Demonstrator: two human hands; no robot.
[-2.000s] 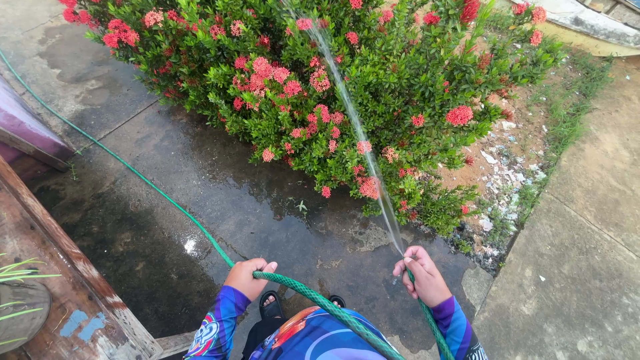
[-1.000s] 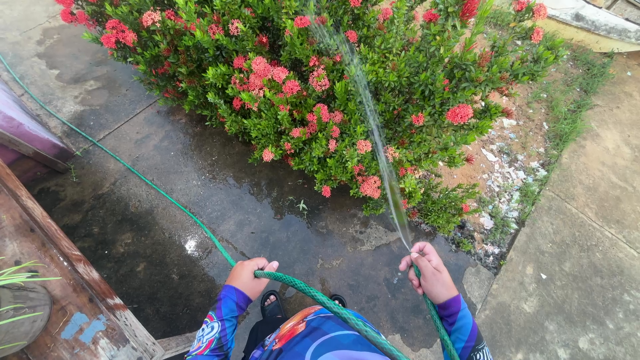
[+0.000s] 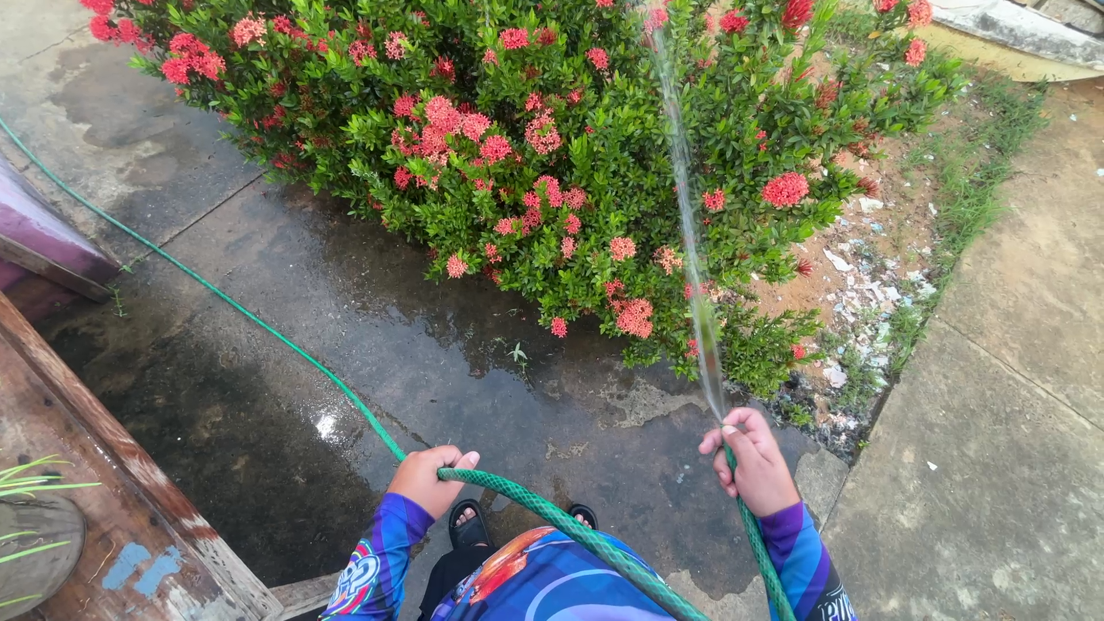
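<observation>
My left hand (image 3: 429, 481) is closed around a green garden hose (image 3: 552, 511), which loops across in front of my body and trails off over the ground to the upper left. At the hose's outlet is my right hand (image 3: 752, 459), its fingers and thumb pinched on the end. A stream of water (image 3: 687, 207) leaves there, rising up the view in front of a flowering bush (image 3: 517, 172) with green leaves and clusters of red-pink flowers.
Wet concrete (image 3: 345, 285) lies between the bush and my sandalled feet (image 3: 468, 523). A worn wooden surface (image 3: 129, 509) carries a potted plant (image 3: 39, 548) at the lower left. Right of the bush are bare soil with scattered debris (image 3: 862, 289), grass and a concrete slab (image 3: 992, 448).
The upper part of the water stream has shifted to the right since the first frame. My right hand has moved slightly right, still on the hose end; my left hand has stayed put.
</observation>
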